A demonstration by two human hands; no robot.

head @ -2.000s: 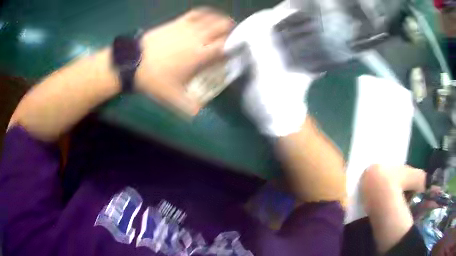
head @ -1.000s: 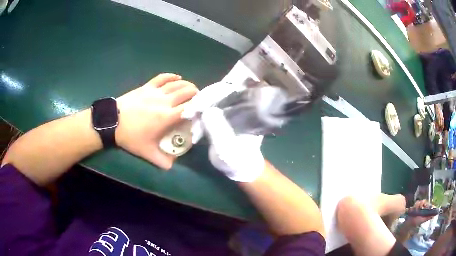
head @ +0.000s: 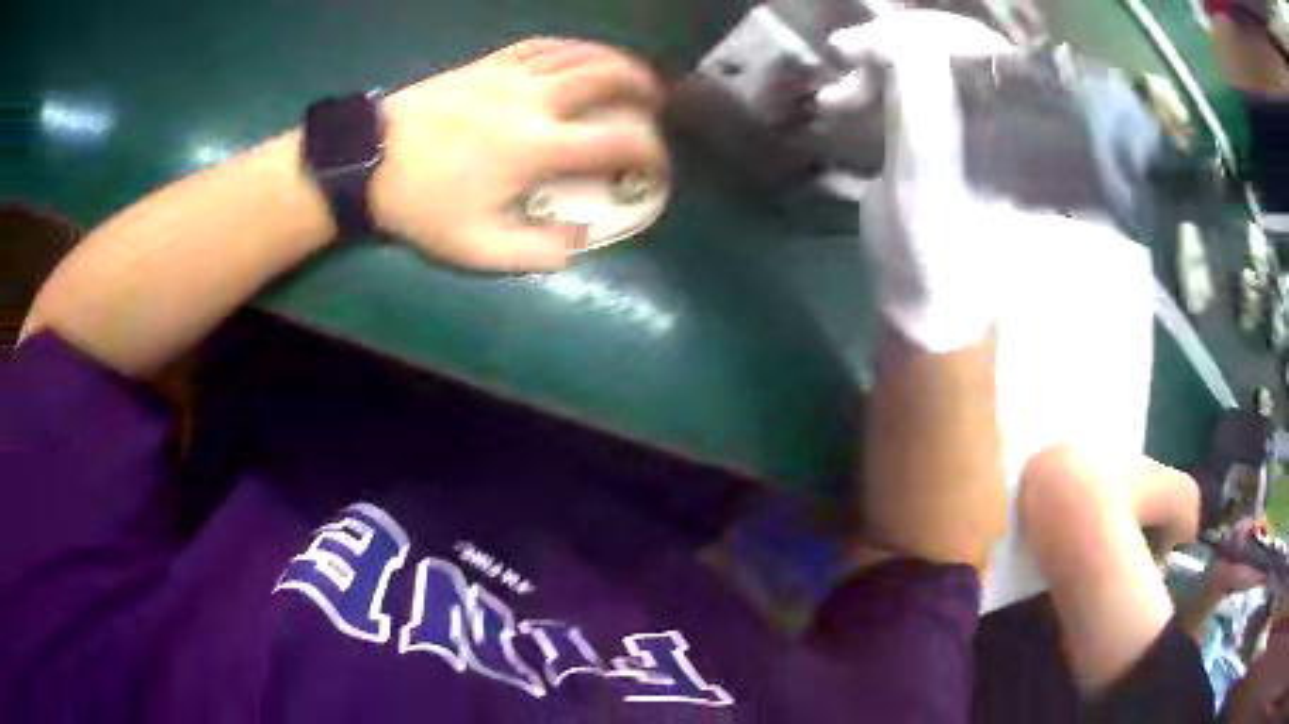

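My bare left hand (head: pixel 516 156) lies over an off-white oval plastic housing (head: pixel 611 215) on the green bench and grips it. Two small round metal posts show on the housing's face, beside my fingers. My right hand (head: pixel 926 170), in a white knit glove, is away to the right of the housing. It is closed around a dark grey electric screwdriver (head: pixel 1025 130), which is blurred. The screwdriver's tip points left towards a silver-grey metal box, and I cannot tell whether they touch.
The metal box (head: pixel 763 60) stands beyond my right hand. A long white sheet (head: pixel 1081 340) lies at the right, with another person's forearm (head: pixel 1096 566) over its near end. Small cream housings (head: pixel 1195 269) sit along the far right. The green bench (head: pixel 679 389) has a near edge by my body.
My right hand with the screwdriver has moved right, away from the housing. My left hand still holds the housing, which now shows two posts. The whole view has shifted.
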